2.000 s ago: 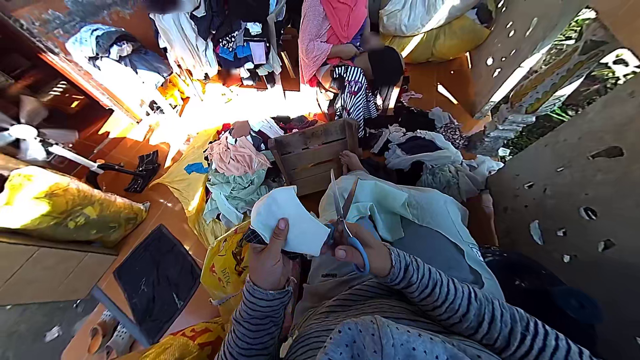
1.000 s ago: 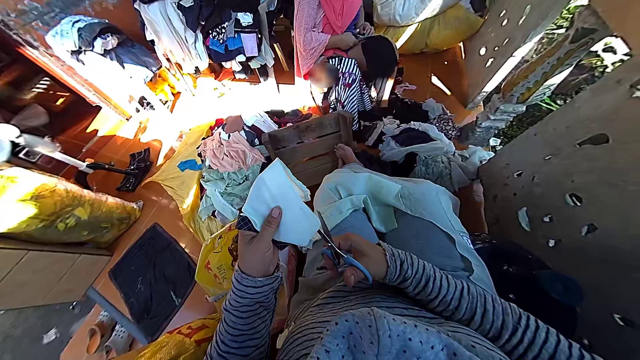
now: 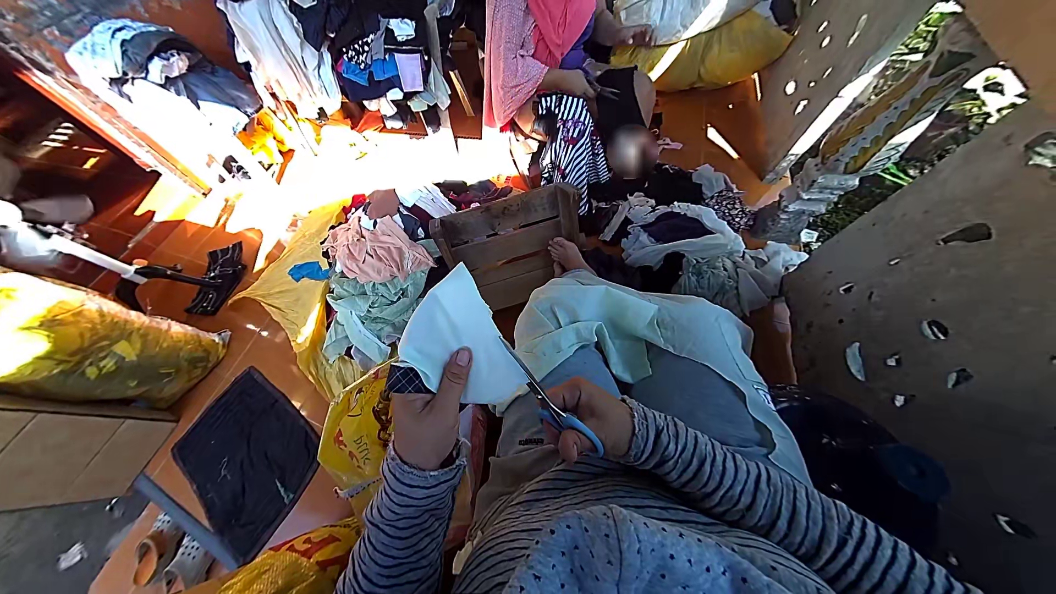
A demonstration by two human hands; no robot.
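Observation:
My left hand (image 3: 431, 412) pinches a piece of white cloth (image 3: 462, 338), thumb on top, with a dark checked piece of fabric (image 3: 406, 379) showing under its left edge. In my right hand (image 3: 587, 417) is a pair of scissors with blue handles (image 3: 584, 431); its blades lie at the right edge of the white cloth and look nearly closed. Whether they are cutting into it cannot be told. A pale green cloth (image 3: 635, 326) is draped over my legs, beyond my right hand.
A wooden crate (image 3: 511, 235) stands by my bare foot. Cloth heaps (image 3: 375, 280) flank it, with more cloths (image 3: 685, 239) to the right. Another person (image 3: 569, 82) sits beyond. Yellow bags (image 3: 99, 338), a black mat (image 3: 246, 464) and a perforated panel (image 3: 924, 330) are around me.
Two seconds ago the scissor blades were spread wide; now they are nearly together. The white cloth has been turned in my left hand and has a different outline.

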